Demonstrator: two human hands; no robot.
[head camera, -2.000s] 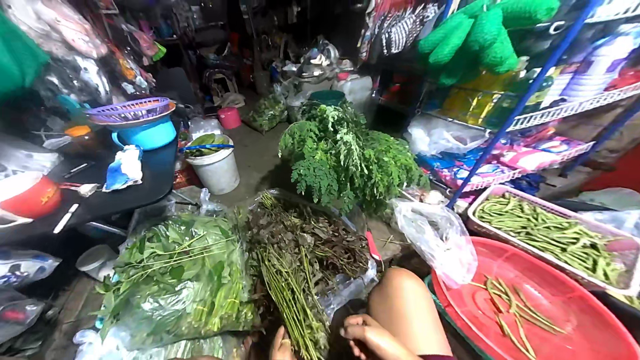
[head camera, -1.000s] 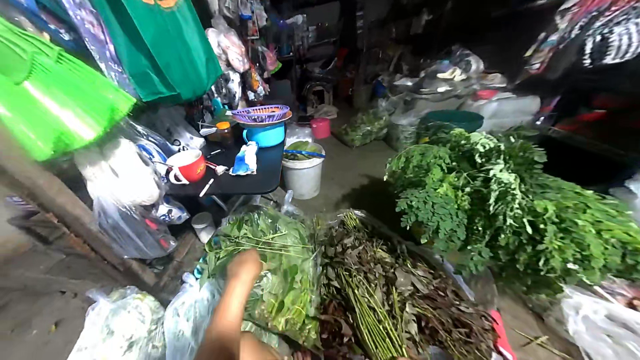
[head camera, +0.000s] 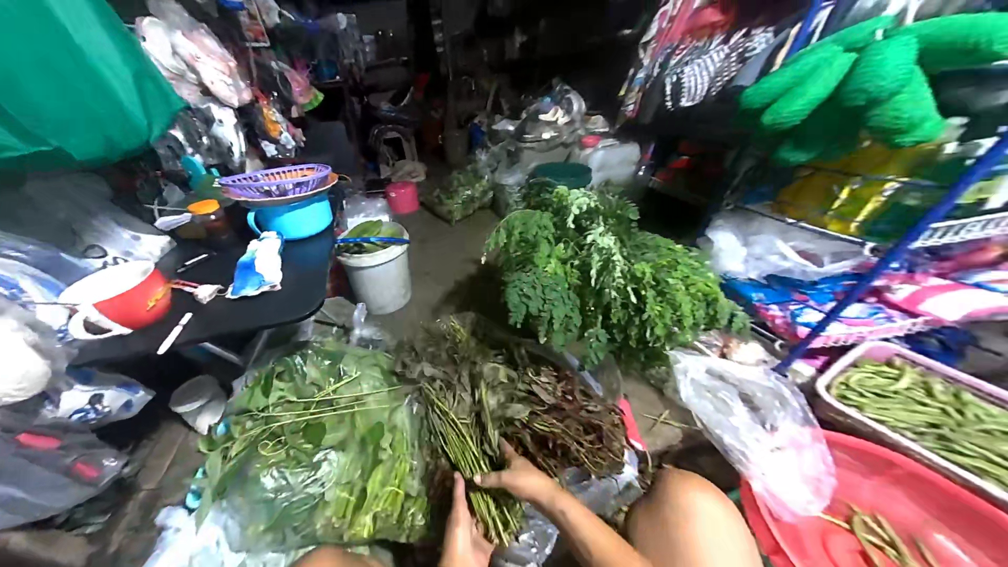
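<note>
A bundle of leafy green stems (head camera: 465, 425) lies lengthwise before me, its cut ends toward my body. Around these lower stems my right hand (head camera: 516, 476) is closed from the right, thumb across them. My left hand (head camera: 466, 528) touches the stem ends from the left; its grip is partly hidden. Dark reddish leafy greens (head camera: 563, 417) sit directly right of the bundle. On the left is a plastic bag of green leafy stems (head camera: 331, 449), with a few loose stems across its top.
Beyond are a heap of small-leaved branches (head camera: 606, 276) and a white bucket (head camera: 379, 272). A black table (head camera: 291, 295) stands left. To the right are a red basin (head camera: 882, 472), a crate of green beans (head camera: 929, 409), a plastic bag (head camera: 756, 425) and a blue-framed rack (head camera: 898, 244).
A hand that reached over the bagged greens one second ago is now back at the stem bundle. Both hands are together at its lower end. The view has swung right again.
</note>
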